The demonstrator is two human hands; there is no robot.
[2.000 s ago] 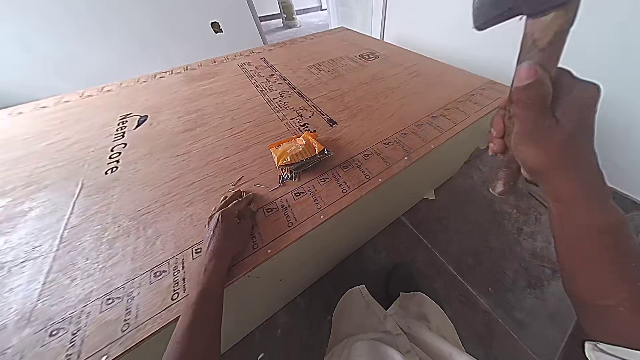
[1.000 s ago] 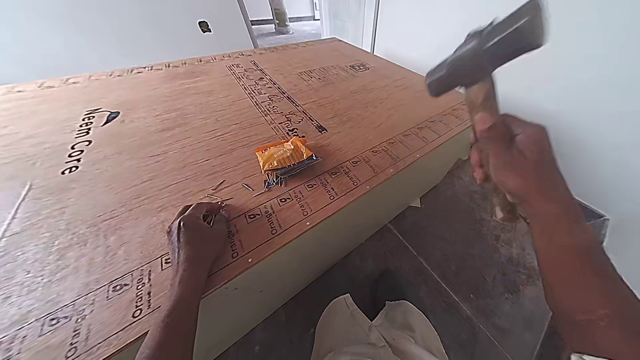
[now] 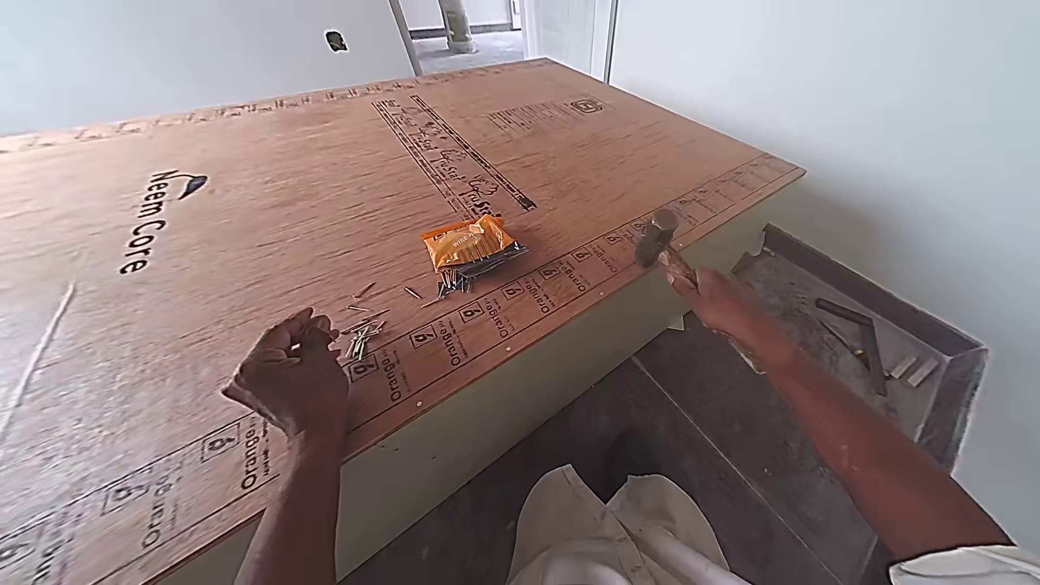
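My right hand (image 3: 719,309) grips the wooden handle of a hammer (image 3: 656,236), whose metal head is low over the near edge strip of a plywood sheet (image 3: 309,219). Over the sheet at left, my left hand (image 3: 296,370) has its fingers curled and thumb drawn in; whether a nail is between them cannot be told. Just right of those fingertips lies a small heap of loose nails (image 3: 361,337). An orange plastic packet of nails (image 3: 471,244), torn at its lower end, rests farther right with nails spilling out. Nail heads show along the sheet's near edge.
Beneath the sheet is a pale side panel (image 3: 487,406). On the dark floor at right, a metal try square (image 3: 869,341) and small wood pieces (image 3: 914,370) lie near a raised dark edging (image 3: 886,301). White walls stand behind and to the right.
My right hand has brought the hammer down from its raised position to the sheet's near edge. My left hand is still beside the loose nails.
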